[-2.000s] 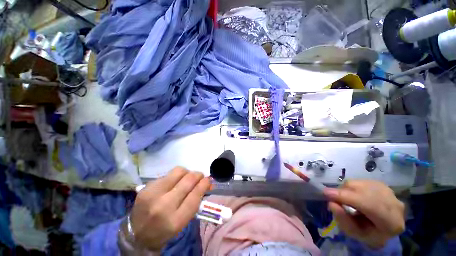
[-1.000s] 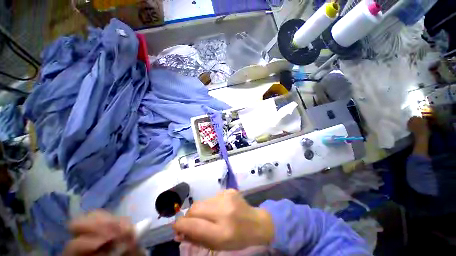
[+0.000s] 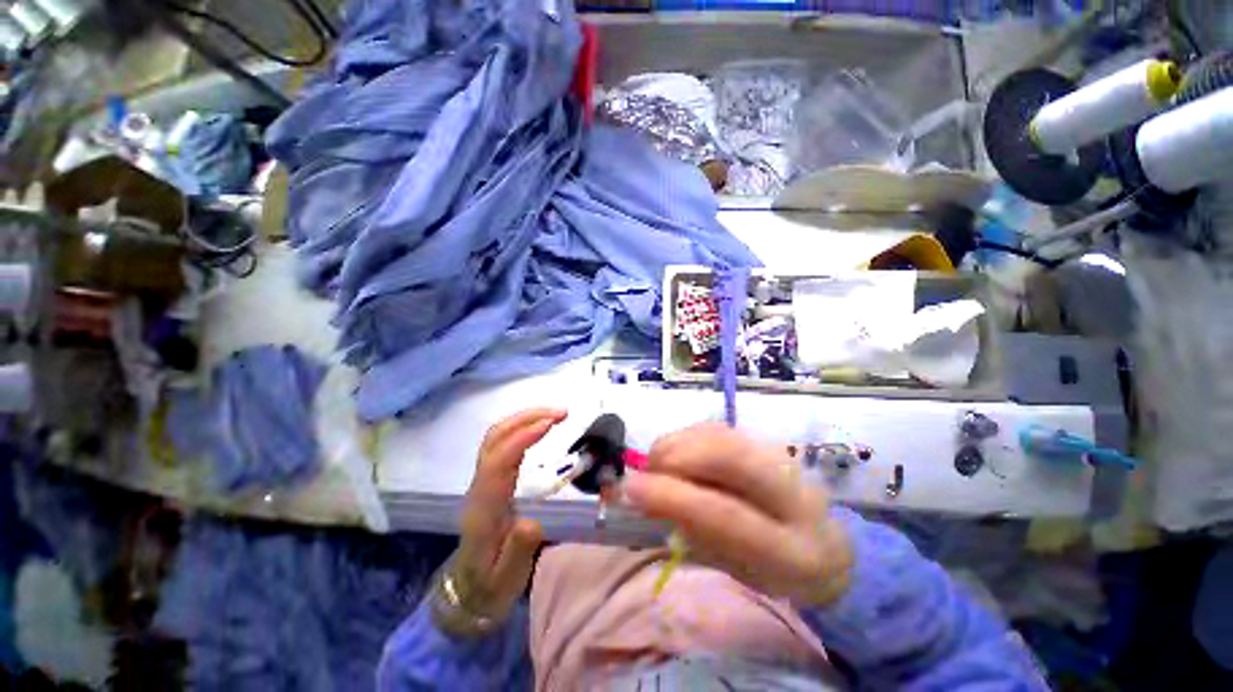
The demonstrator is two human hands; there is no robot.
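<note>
The black tool holder cup point(image 3: 599, 453) stands on the white sewing machine head point(image 3: 527, 399). Thin tools stick out of it, one pale and one pink-red. My right hand point(image 3: 744, 507) is at the cup's right side, its fingertips bent at the pink-red piece; whether they grip it is blurred. My left hand point(image 3: 503, 493) is left of the cup with thumb and fingers apart, near the pale stick. The cloth strip point(image 3: 730, 338) hangs over the machine arm behind my right hand.
A large blue garment heap point(image 3: 460, 203) lies behind and left. The parts tray point(image 3: 828, 383) sits behind the arm. Thread cones point(image 3: 1102, 108) stand at the back right. A light blue tool point(image 3: 1075, 446) lies on the arm's right end. A small blue cloth point(image 3: 250, 419) lies at left.
The view has swung back from its turn to the right. The pen and stick-like tool seen earlier in my hands no longer show there. My left hand is now beside the cup with fingers spread.
</note>
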